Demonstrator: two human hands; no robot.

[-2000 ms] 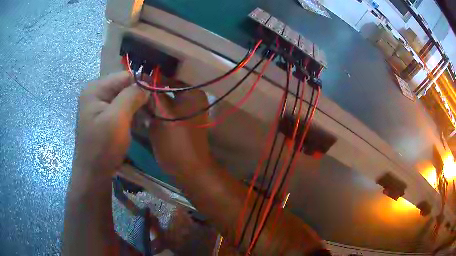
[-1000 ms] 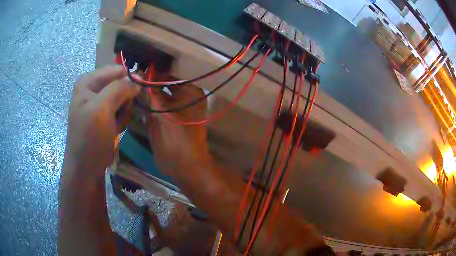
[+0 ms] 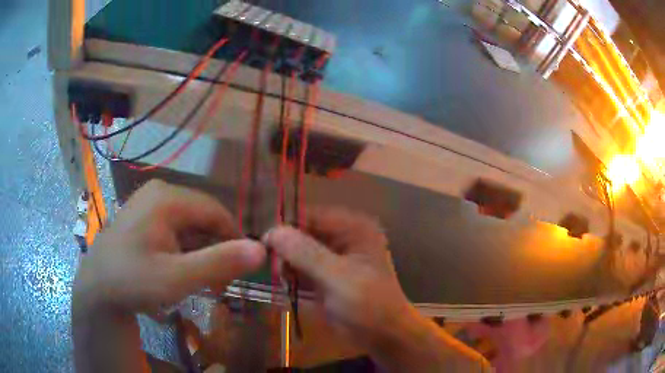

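Observation:
Red and black lead wires (image 3: 281,160) hang from a strip of LED boards (image 3: 277,33) over the rack edge. My left hand (image 3: 171,251) and my right hand (image 3: 343,269) meet below the rail, thumbs and fingertips pinching the hanging wires. Which wires each hand holds is hard to tell, and the wire ends at the fingertips are blurred. Other leads curve left to the black clip terminal (image 3: 100,102) with red tabs at the rail's left end. Another clip terminal (image 3: 318,151) sits behind the hanging wires.
The pale rack rail (image 3: 408,175) runs to the right with more black terminals (image 3: 494,197). A lower rail (image 3: 467,312) crosses below, with a pink object (image 3: 514,341) under it. A yellow upright stick (image 3: 286,339) stands below my hands. Bright orange lights glow at far right; speckled floor lies left.
Both hands have left the left-end terminal and moved right and down to the hanging wires. The view has shifted, so the rack appears further left. The curved leads stay at the left terminal.

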